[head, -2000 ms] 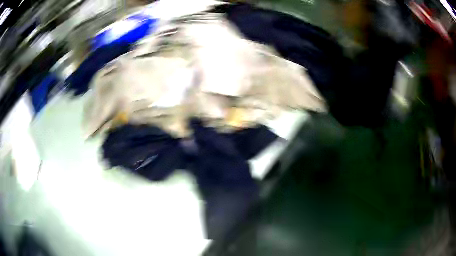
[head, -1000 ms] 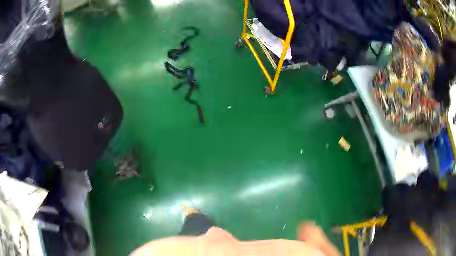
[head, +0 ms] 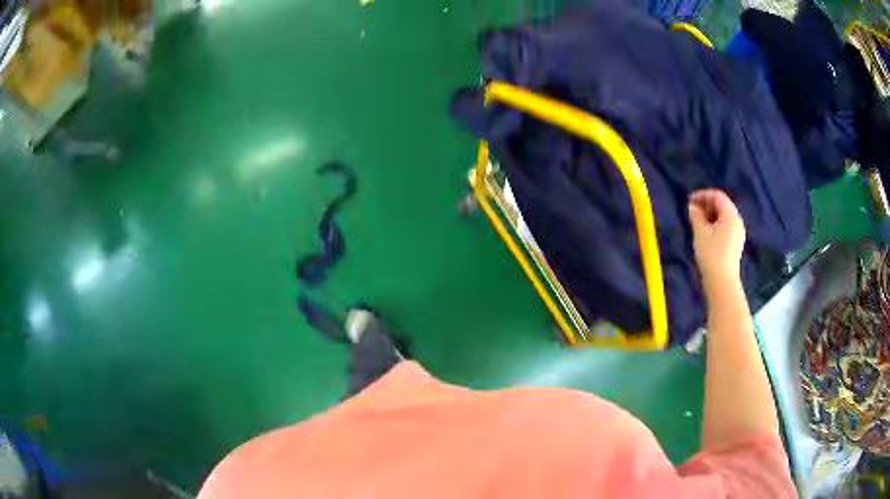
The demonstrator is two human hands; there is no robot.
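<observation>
My right hand (head: 717, 226) is over a heap of navy garments (head: 595, 195) on a trolley. Its fingers are curled together and nothing shows in them; whether it touches the cloth I cannot tell. My right forearm reaches up from the lower right. The trolley's yellow tube frame (head: 636, 200) curves over the near side of the heap, with a barred side low on the left. My left hand is not in view.
A dark twisted strip (head: 332, 234) lies on the green floor, close to my foot (head: 366, 336). At the right edge a table (head: 781, 336) holds a multicoloured bundle (head: 849, 365). More dark garments (head: 805, 93) lie at the upper right. Brown items (head: 49, 58) are at the upper left.
The view has moved closer to the navy heap and yellow trolley, which now fill the upper right. My right hand and forearm have come up over the heap. The dark strip is nearer my foot.
</observation>
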